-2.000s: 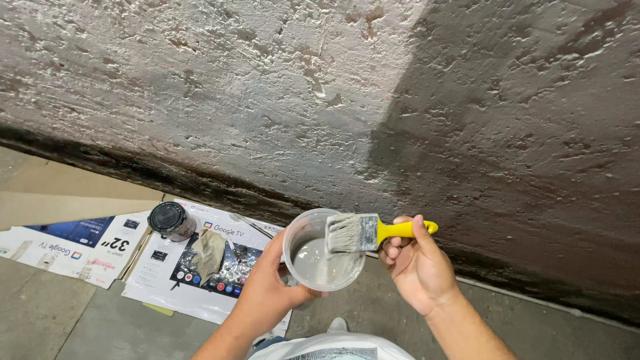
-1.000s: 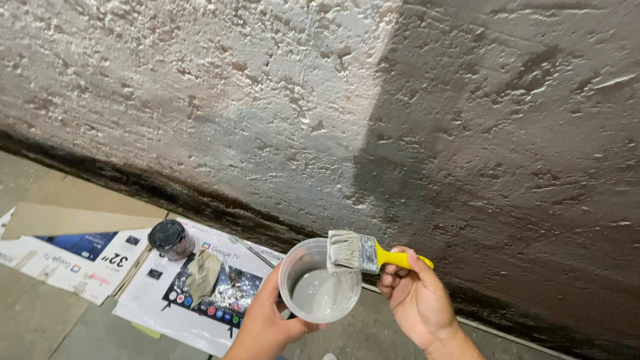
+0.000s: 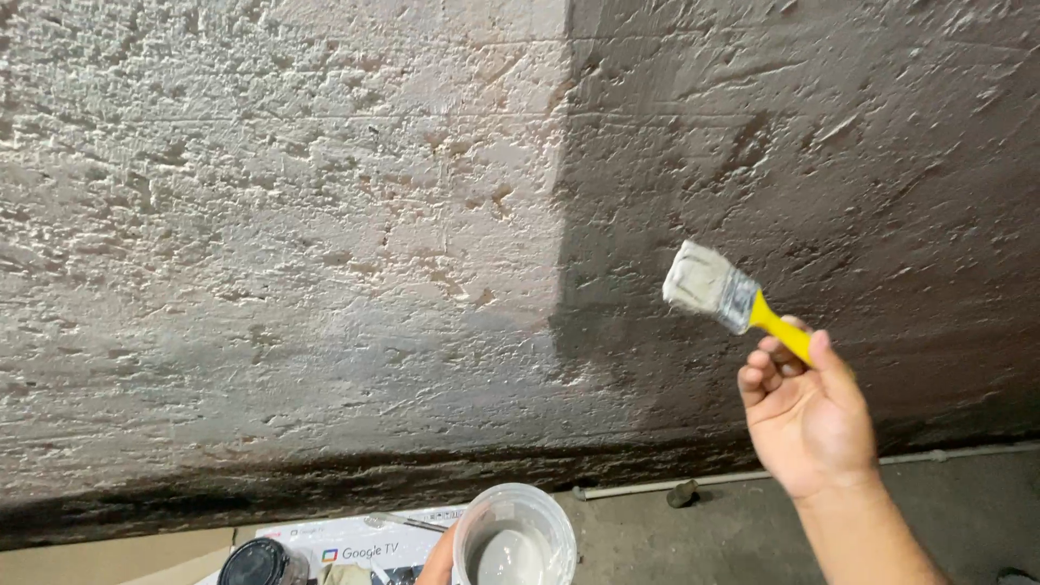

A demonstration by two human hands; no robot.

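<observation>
My right hand [image 3: 808,414] grips the yellow handle of a paintbrush [image 3: 715,288], its pale, paint-coated bristles pointing up and left. The brush is in front of the shaded part of a rough plastered wall [image 3: 390,244]; whether the bristles touch the wall, I cannot tell. At the bottom edge, my left hand [image 3: 437,561] holds a clear plastic tub [image 3: 561,528] from its left side; only part of the fingers shows. Light grey paint [image 3: 512,556] lies inside the tub.
Flattened printed cardboard [image 3: 366,540] lies on the floor at the wall's foot, with a dark-lidded jar [image 3: 256,562], a crumpled cloth [image 3: 345,574] and a thin tool [image 3: 410,522] on it. A thin pale pipe [image 3: 666,487] runs along the wall base beside a small dark object [image 3: 682,493].
My right hand has lifted the brush away from the tub's rim, up and to the right, in front of the wall. The view has shifted, leaving the tub at the bottom edge.
</observation>
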